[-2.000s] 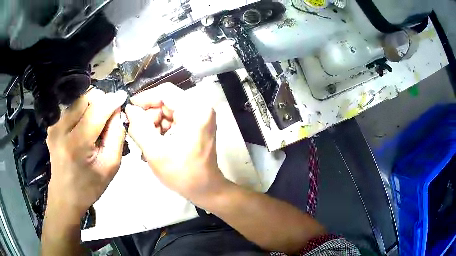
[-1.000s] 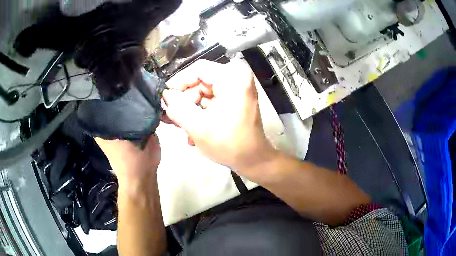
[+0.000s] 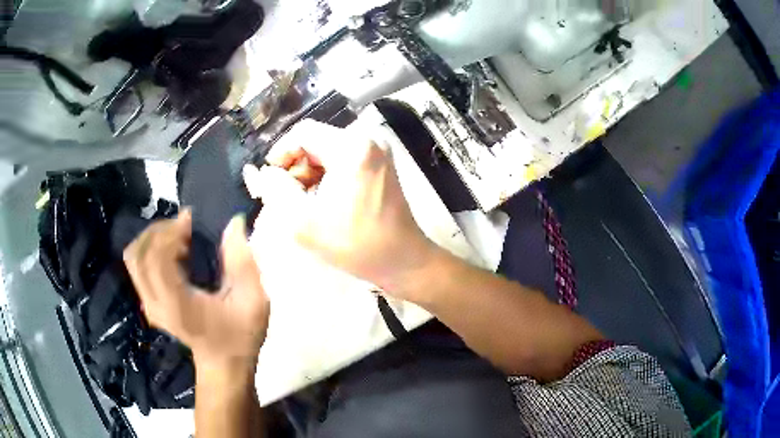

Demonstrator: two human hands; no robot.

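A dark rounded fabric piece, likely a part-sewn pouch (image 3: 205, 175), hangs at the end of the sewing machine's metal arm, below the dark needle area (image 3: 248, 128). My right hand (image 3: 342, 205) is at its right side with fingers curled and fingertips pinched at the fabric's edge; the fingers hide what is between them. My left hand (image 3: 201, 295) is below the fabric with thumb and fingers spread, slightly blurred. Its fingertips overlap the lower part of the fabric; no grip shows.
A heap of black work pieces (image 3: 107, 316) lies at left. The white tabletop (image 3: 299, 342) is below my hands. The machine's stained base (image 3: 547, 145) is at upper right, a blue crate (image 3: 727, 257) at far right. A black strip (image 3: 392, 316) lies on the tabletop.
My left hand has come out from under the dark fabric and opened. The fabric now hangs lower and flatter. My right hand stays pinched near the needle area. The view has shifted.
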